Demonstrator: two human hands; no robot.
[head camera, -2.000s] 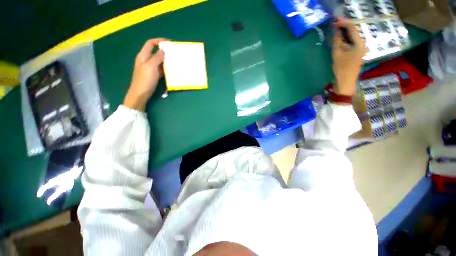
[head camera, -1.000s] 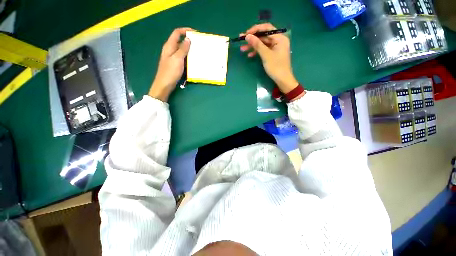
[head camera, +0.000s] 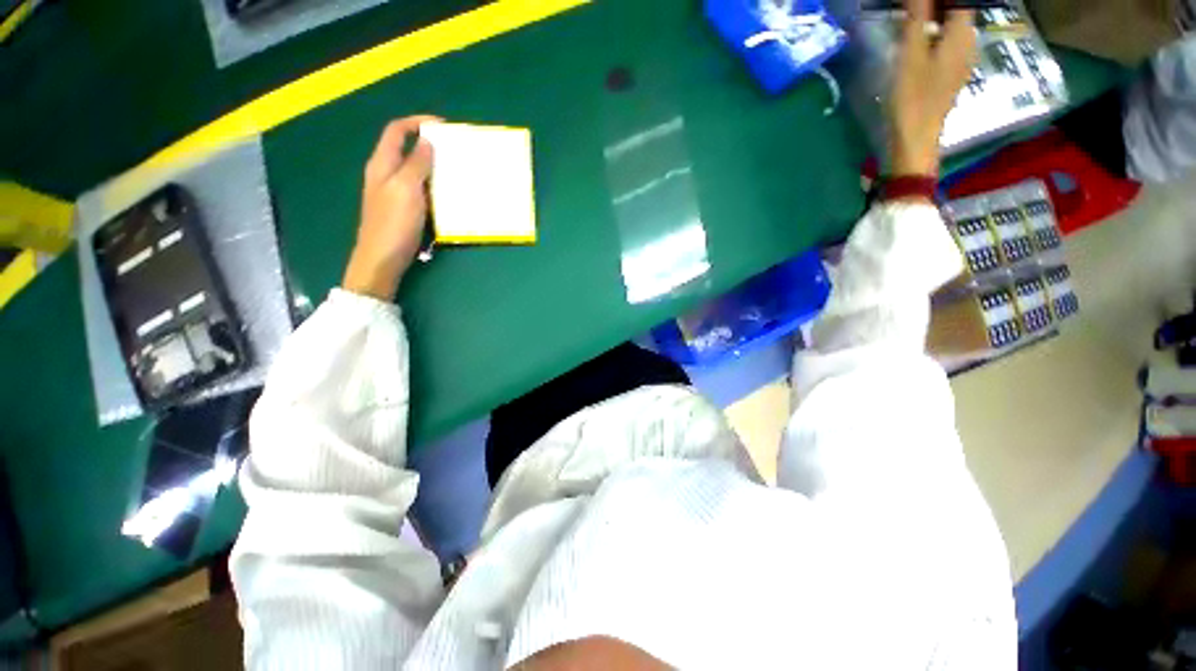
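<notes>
A flat white battery (head camera: 483, 184) with yellow edges lies over the green mat, white face up. My left hand (head camera: 395, 197) grips its left edge between thumb and fingers. A short lead shows at its lower left corner. My right hand (head camera: 929, 81) is raised at the upper right, over the clear battery tray. A dark thin tool shows at its fingertips, near the picture's top edge. An open device housing (head camera: 168, 299), black-framed and grey inside, lies on a bubble-wrap sheet (head camera: 269, 243) at the left.
A clear film (head camera: 658, 210) lies right of the battery. A blue bin (head camera: 774, 39) with white bits stands at the upper right, beside the battery tray (head camera: 1003, 92). More batteries (head camera: 1013, 269) sit lower right. A dark glossy sheet (head camera: 190, 465) lies near the front edge. Yellow tape (head camera: 328, 81) crosses the mat.
My right hand has moved from the battery's right edge to the upper right, over the tray. My left hand still holds the battery. The whole view has shifted.
</notes>
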